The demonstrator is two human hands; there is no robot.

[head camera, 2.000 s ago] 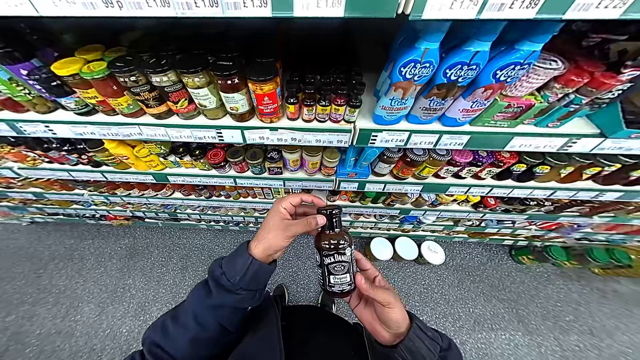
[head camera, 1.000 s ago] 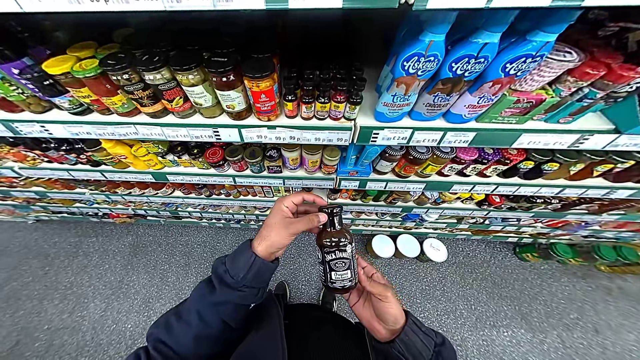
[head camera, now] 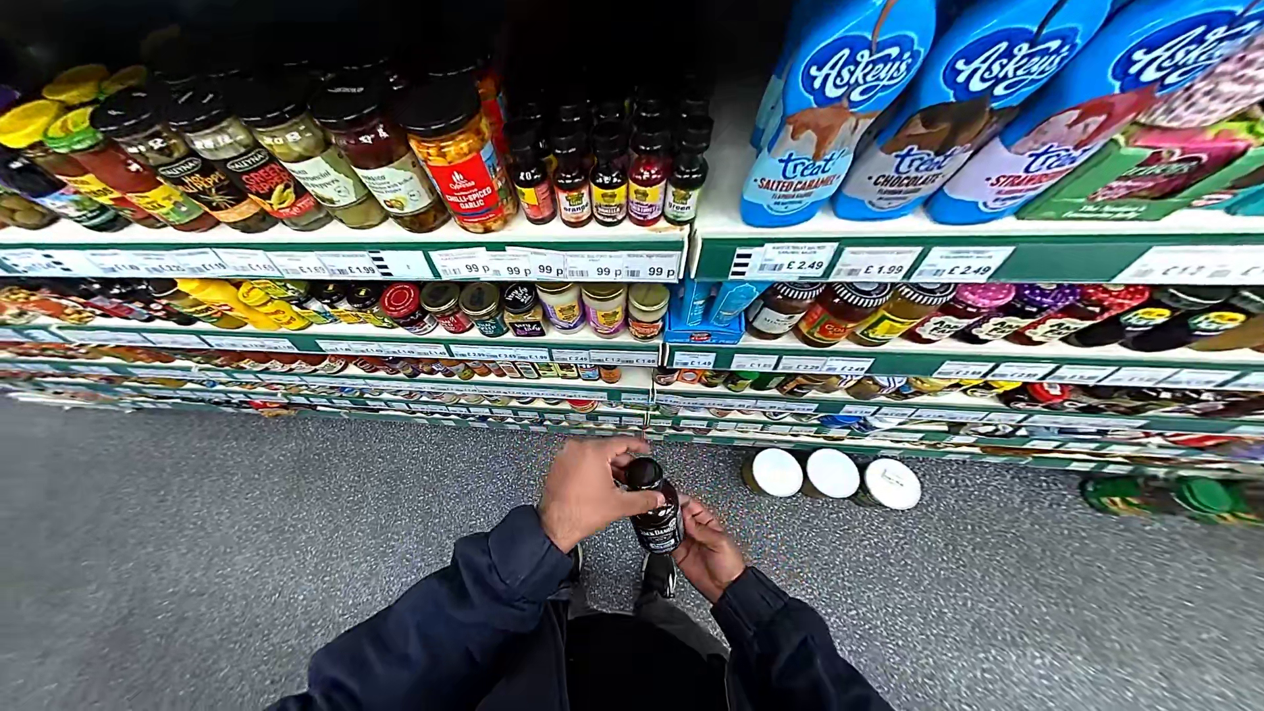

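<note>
A dark glass sauce bottle (head camera: 660,523) with a black cap and a Jack Daniel's label is held over the floor in front of my body. My left hand (head camera: 595,491) grips it near the cap and neck, thumb across the front. At its lower right side, the fingers of my right hand (head camera: 708,549) touch the bottle, with the palm partly turned up. The bottle leans, its cap nearer the camera, and the label is seen at a steep angle.
Shelves ahead carry glass jars (head camera: 459,158), small flavouring bottles (head camera: 609,178) and blue Askeys bottles (head camera: 839,109). White-lidded jars (head camera: 831,474) and green-lidded jars (head camera: 1205,494) stand low before the shelving. A green shelf edge (head camera: 592,237) runs across. My shoes are on the grey speckled floor (head camera: 395,474).
The bottle has tilted, so its label, which faced the camera before, is now foreshortened. Both hands have stayed on it. The view has shifted, with the shelves larger in it.
</note>
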